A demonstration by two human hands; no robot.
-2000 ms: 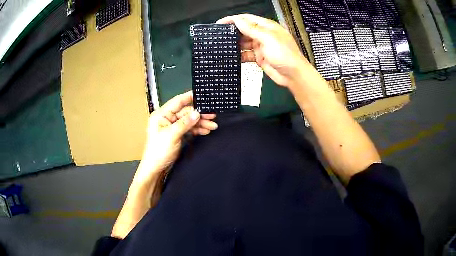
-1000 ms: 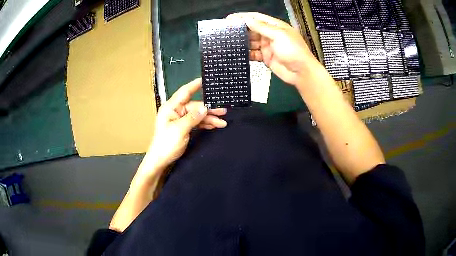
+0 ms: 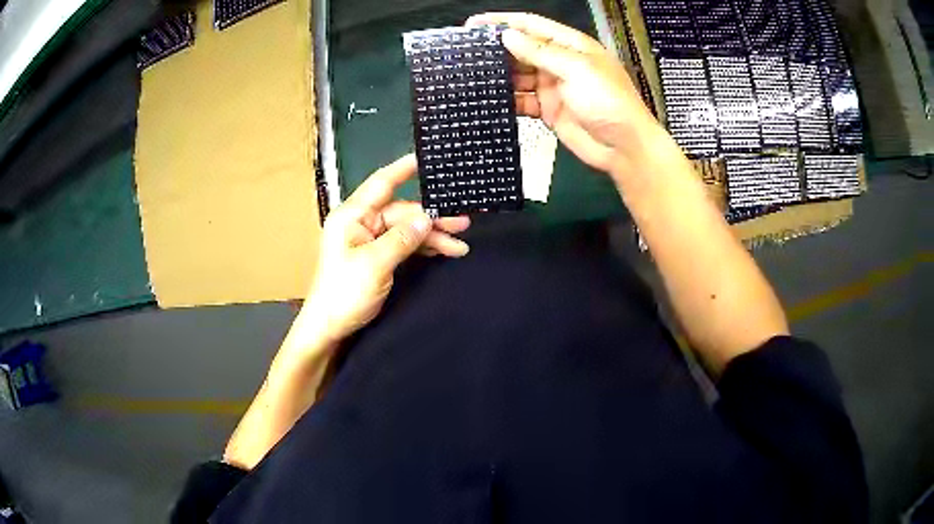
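A black LED board (image 3: pixel 467 123) with rows of small white dots is held upright in front of me, its dotted face towards me. My left hand (image 3: pixel 384 227) grips its lower left corner, thumb on the face. My right hand (image 3: pixel 558 87) grips its upper right corner, thumb at the edge and other fingers partly hidden behind it. A white paper sheet (image 3: pixel 538 159) lies behind the board and is partly covered by it.
A tan cardboard sheet (image 3: pixel 227 174) lies at left with boards at its far edge. Laid-out boards (image 3: pixel 763 102) cover cardboard at right. Green bench surface (image 3: pixel 364 72) shows between them. A blue bin (image 3: pixel 26 376) stands at the lower left on grey floor.
Over two seconds, the board and both hands have shifted slightly right and up in view. The board's tilt has changed, and glare now shows along its top edge. Both hands keep their grip.
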